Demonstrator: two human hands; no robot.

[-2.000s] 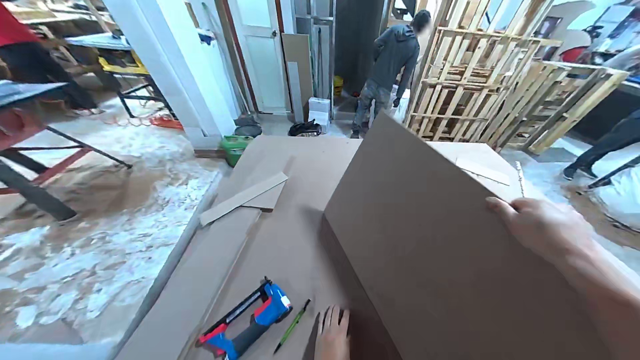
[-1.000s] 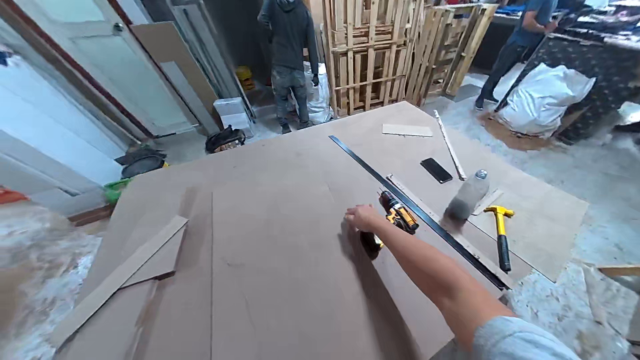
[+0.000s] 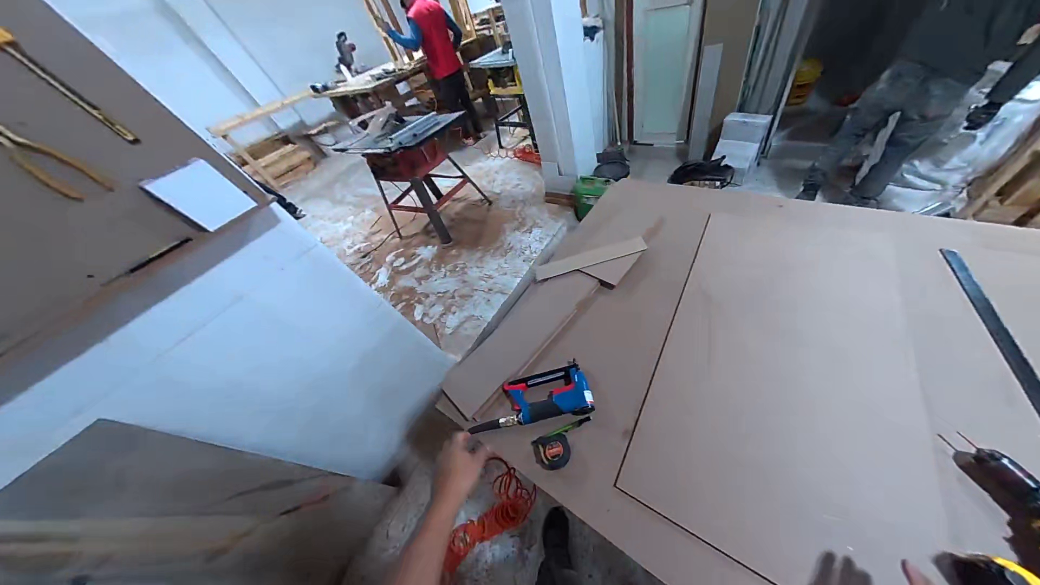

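Observation:
My left hand (image 3: pixel 461 470) is at the near left edge of the brown board (image 3: pixel 772 366), fingers closed around the black air hose (image 3: pixel 486 426). The hose runs to a blue and black pneumatic stapler (image 3: pixel 552 395) lying on the board. Just below the stapler are a green marker or pencil (image 3: pixel 573 426) and a tape measure (image 3: pixel 552 452). Only a fingertip of my right hand (image 3: pixel 914 574) shows at the bottom edge, near the cordless drill (image 3: pixel 1003 487); the rest is out of frame. A rectangular brown panel lies flat, its dark edge line visible.
Thin offcuts (image 3: pixel 597 262) and a long dark metal straightedge (image 3: pixel 991 317) lie on the board. Left are a white panel (image 3: pixel 244 349) and pliers (image 3: pixel 53 158). An orange coiled hose (image 3: pixel 496 520) hangs below. Beyond are a table saw (image 3: pixel 410 150) and two people.
The panel my right hand held tilted up two seconds ago lies flat one second ago and now. My left hand now shows at the air hose. The view has swung left since one second ago.

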